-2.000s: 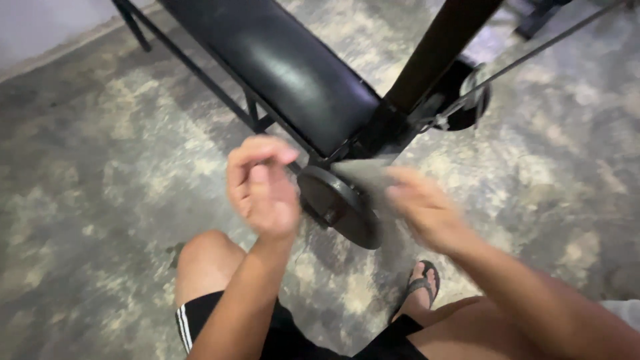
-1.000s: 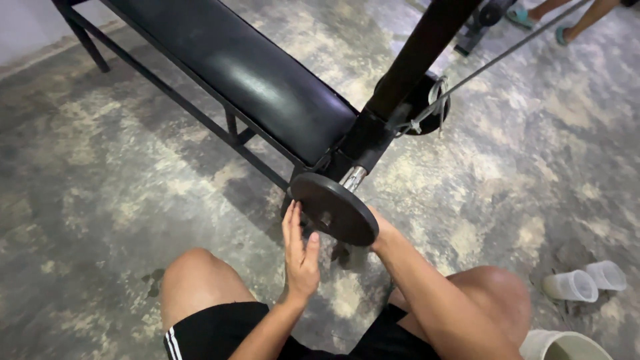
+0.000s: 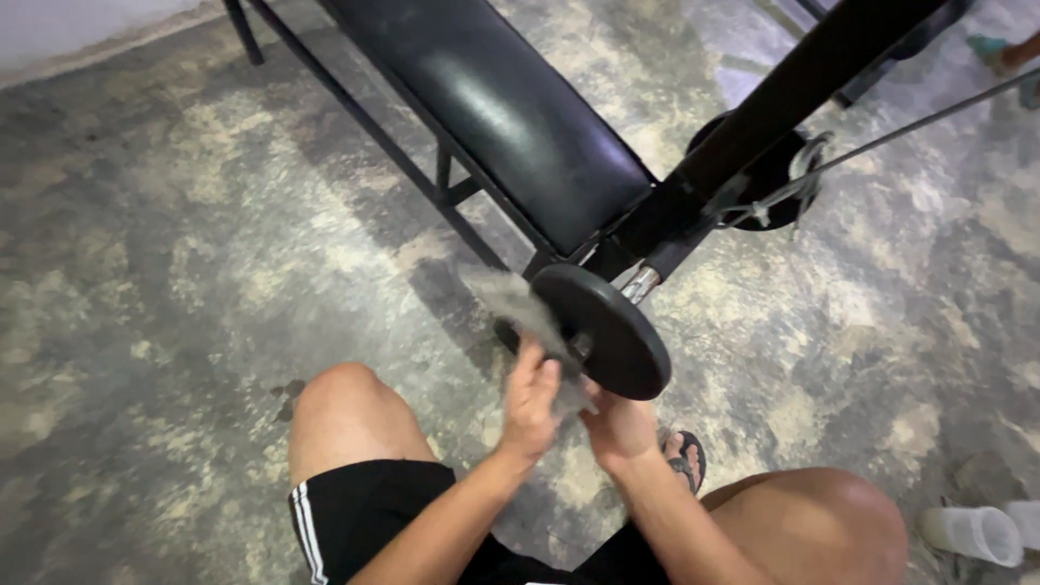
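Observation:
A round black weight plate (image 3: 609, 329) sits on a chrome bar end (image 3: 640, 284) at the foot of a black padded bench (image 3: 504, 106). A blurred grey cloth (image 3: 512, 301) spreads in front of the plate's left side. My left hand (image 3: 532, 406) is at the cloth's lower part, its fingers pointing up; motion blur hides its exact hold. Just below the plate, my right hand (image 3: 621, 422) has its fingers bent at the cloth's lower end, and I cannot tell how firmly they grip.
A dark steel post (image 3: 804, 89) rises to the upper right, with a cable (image 3: 918, 126) running from it. Another black plate (image 3: 764, 183) is behind the post. Plastic cups (image 3: 975, 532) lie at the lower right. Part of another person's foot (image 3: 987, 53) shows at the top right.
The right hand has come from behind the plate's right edge to below it. The grey cloth, not clearly visible one second ago, now shows at the plate's left side.

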